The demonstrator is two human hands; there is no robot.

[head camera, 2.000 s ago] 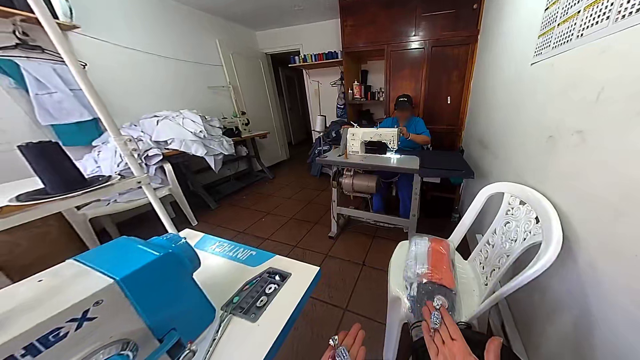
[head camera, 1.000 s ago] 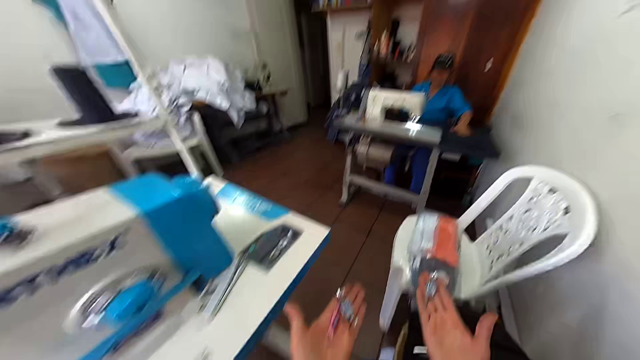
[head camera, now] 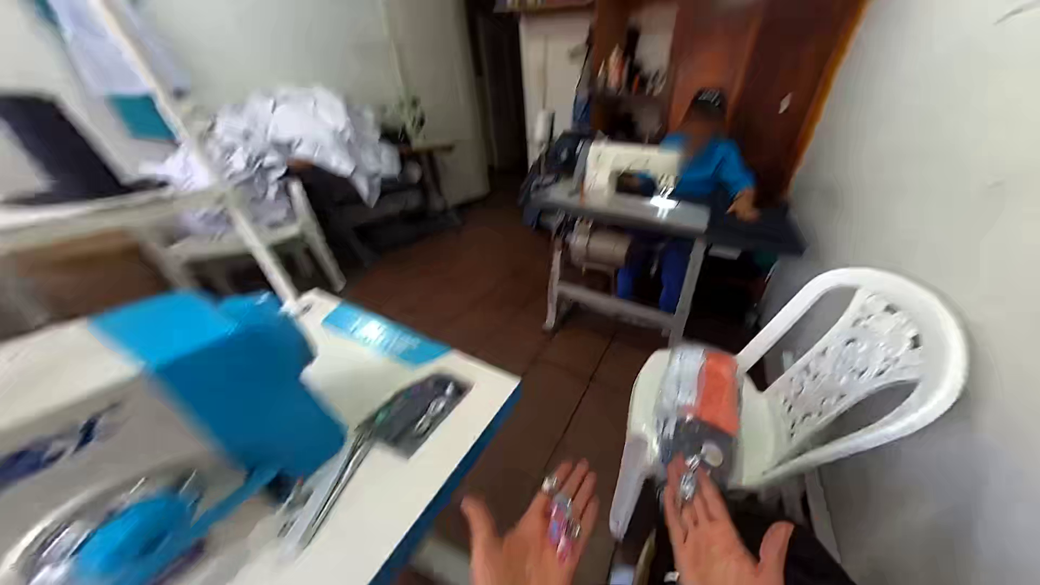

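My left hand [head camera: 540, 528] is palm up at the bottom centre, with small shiny and pink items [head camera: 562, 520], too blurred to name, lying on its fingers. To its right my right hand [head camera: 715, 528] is also palm up, fingers apart, with small silvery metal items [head camera: 689, 481] on them. Just beyond that hand, a clear plastic package [head camera: 707, 398] with orange and dark contents lies on the seat of a white plastic chair [head camera: 861, 357]. Left of both hands stands a blue and white sewing machine [head camera: 219, 374] on a white table [head camera: 382, 496].
Tweezers or a similar metal tool [head camera: 329, 487] and a dark tray of small parts [head camera: 426, 410] lie on the table. Ahead, a person in blue [head camera: 715, 175] sits at another sewing machine [head camera: 630, 162]. White garments [head camera: 301, 138] are heaped at the left; a wall [head camera: 959, 203] bounds the right.
Both hands have come further into view, showing more of the palms. The seated person's arm has moved outward to the right side of their table. The view has tilted and turned.
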